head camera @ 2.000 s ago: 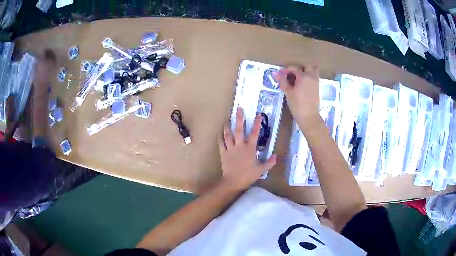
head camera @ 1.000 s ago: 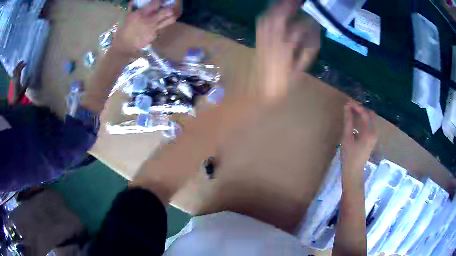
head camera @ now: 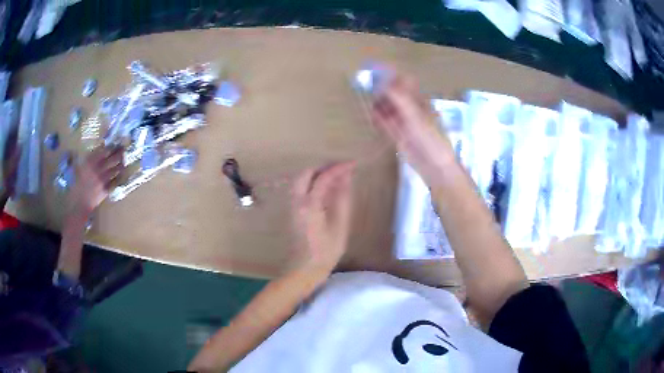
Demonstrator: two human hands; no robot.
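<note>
My left hand [head camera: 324, 211] is blurred over the bare board, fingers apart, with nothing visible in it. My right hand [head camera: 409, 124] is to its upper right, with a small shiny bluish-white packet [head camera: 369, 79] at its fingertips; blur hides the exact grip. A short black USB cable [head camera: 238, 182] lies on the brown board left of my left hand. White insert trays [head camera: 488, 131] stand in an overlapping row right of my right hand; one shows a dark cable [head camera: 498, 191]. My right forearm covers part of the nearest tray.
A mixed pile of clear sleeves, black cables and blue packets [head camera: 171, 102] lies at the left. Another person's hand [head camera: 95, 178] is at its lower left edge. White items [head camera: 542, 18] lie on the dark green surface beyond the brown bench [head camera: 306, 51].
The tray under my hands two seconds ago is gone from that spot. My hands have come back from the far side of the bench. The other person's hand has moved to the pile.
</note>
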